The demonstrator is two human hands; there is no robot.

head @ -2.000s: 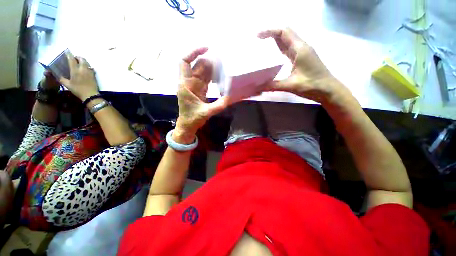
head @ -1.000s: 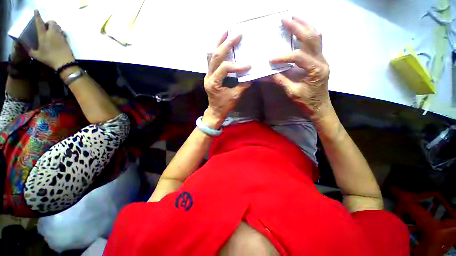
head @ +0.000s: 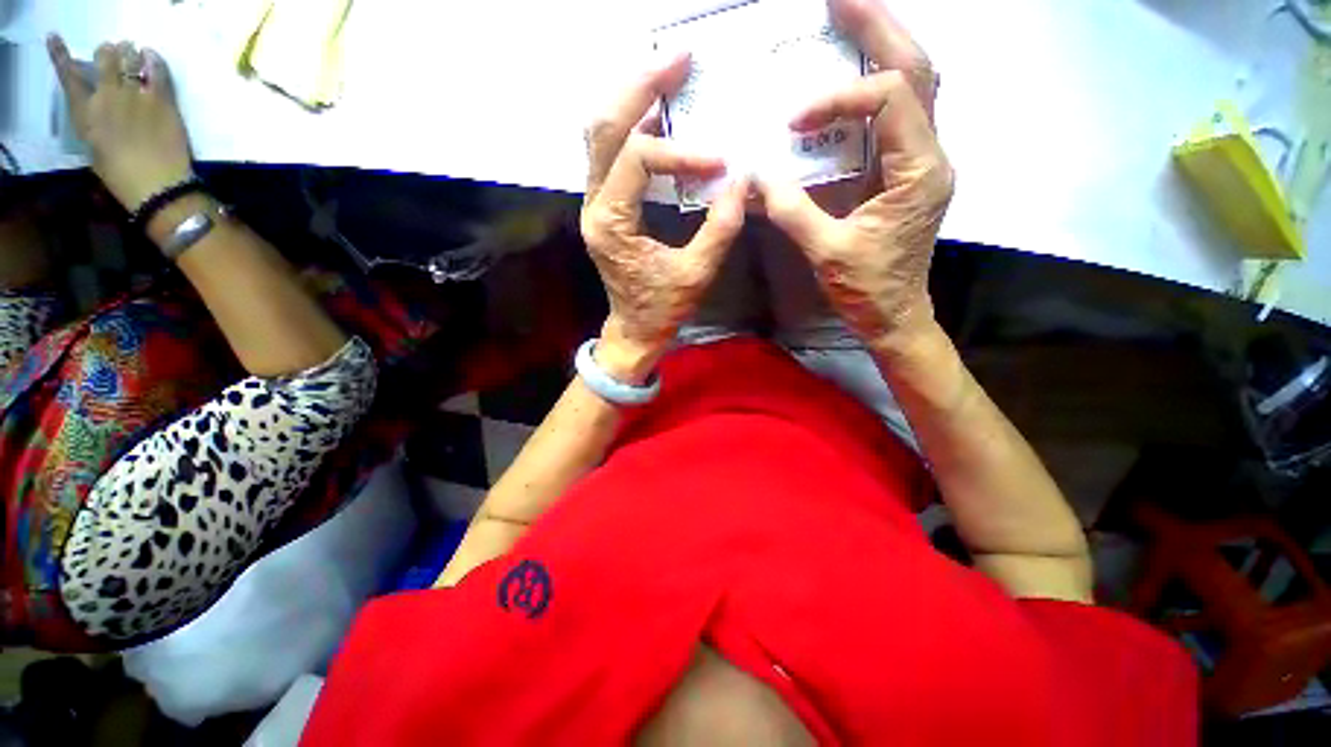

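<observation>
A white gift box (head: 752, 110) with dark edges and small dark print is held at the table's front edge, its broad face towards me. My left hand (head: 650, 219) grips its left side and lower left corner. My right hand (head: 876, 183) grips its right side. Both thumbs meet at the box's lower edge. The fingers cover parts of the face, and overexposure hides most of its print.
The white table (head: 482, 110) curves across the top. A folded yellow sheet (head: 1241, 183) lies right, near pale strips; another yellow sheet (head: 296, 51) lies left. A second worker's hand (head: 129, 124) rests left. A red stool (head: 1241, 606) stands lower right.
The box has turned from a tilted side view to face me, with both hands closed in around it. The second worker's hand has moved up and now shows no box.
</observation>
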